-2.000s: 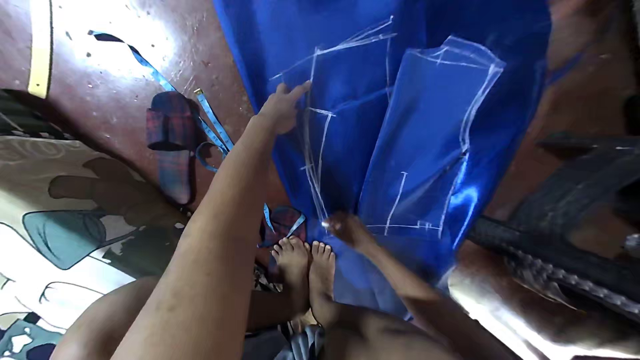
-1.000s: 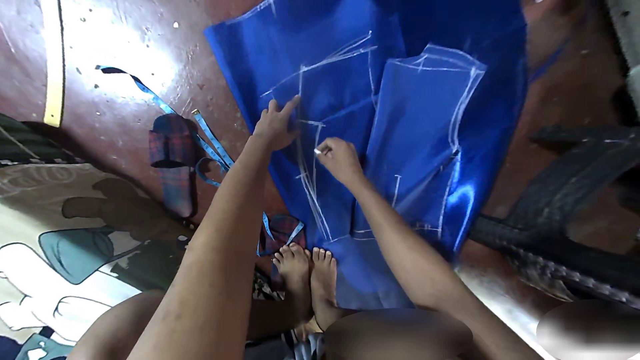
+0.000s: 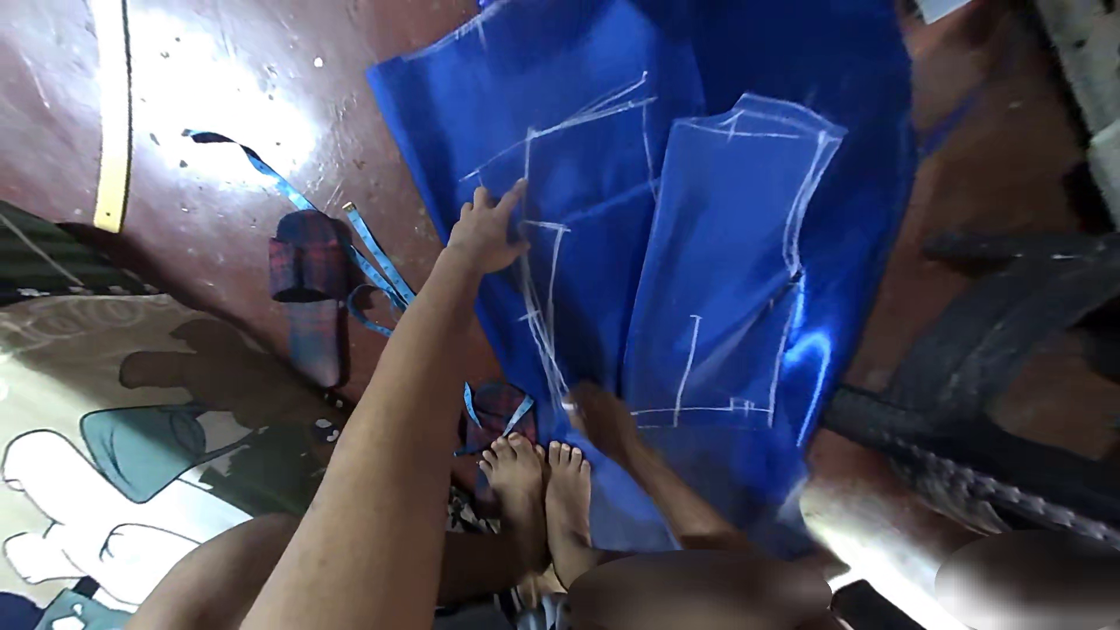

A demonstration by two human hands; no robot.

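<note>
Shiny blue fabric (image 3: 604,289) lies spread on the floor, marked with white chalk lines in the outlines of garment pieces. My left hand (image 3: 488,229) rests on its left part with the fingers apart, the index fingertip beside a long chalk line. Lower down, my right hand (image 3: 599,420) holds a small piece of white chalk (image 3: 569,406) at the lower end of the slanting lines. To the right of both hands lies a blue panel (image 3: 717,262) with its own chalk outline and a dark fold or dart at its right side.
A blue tape measure (image 3: 376,262) curls beside a plaid slipper (image 3: 308,262) on the left. Another slipper (image 3: 499,411) is by my bare feet (image 3: 516,472). A yellow ruler-like strip (image 3: 112,114) lies upper left, a printed cloth (image 3: 175,394) lower left. A black metal-looking frame (image 3: 980,350) stands at right.
My right hand was higher on the fabric one second ago and is now down at the lower end of the slanting chalk lines. My left hand stays near the same long line.
</note>
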